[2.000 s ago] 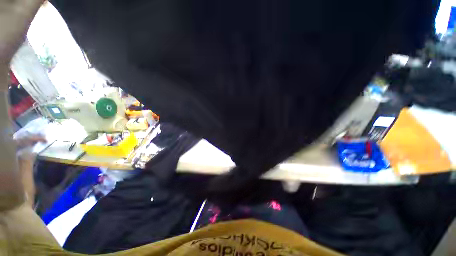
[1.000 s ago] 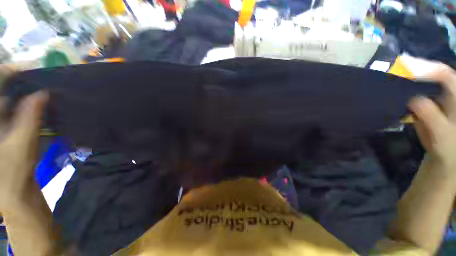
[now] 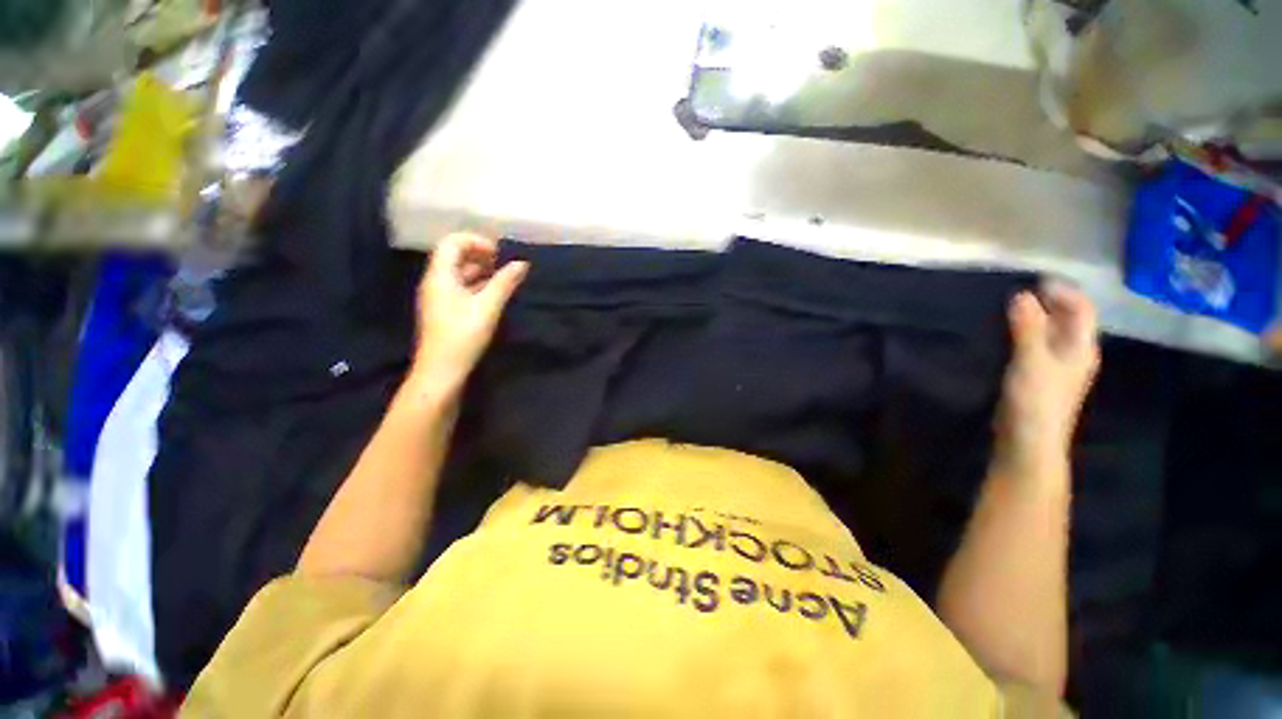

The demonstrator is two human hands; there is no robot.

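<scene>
A black garment piece [image 3: 731, 365] lies over my lap, with its folded top band [image 3: 844, 288] stretched sideways along the table's front edge. My left hand [image 3: 461, 309] pinches the band's left end between thumb and fingers. My right hand [image 3: 1052, 344] pinches its right end. The band has a small step near its middle. The lower part of the cloth hangs in loose folds against my yellow shirt.
The pale sewing table [image 3: 562, 155] is ahead, with a shiny metal plate [image 3: 787, 84] set in it. A blue tray [image 3: 1203, 246] stands at the right. More black cloth [image 3: 331, 141] drapes over the table's left. A yellow tray [image 3: 145, 141] is at the far left.
The cloth was raised and stretched wide before my view; it is now lowered to the table edge. My hands are closer together, and the view tilts down more.
</scene>
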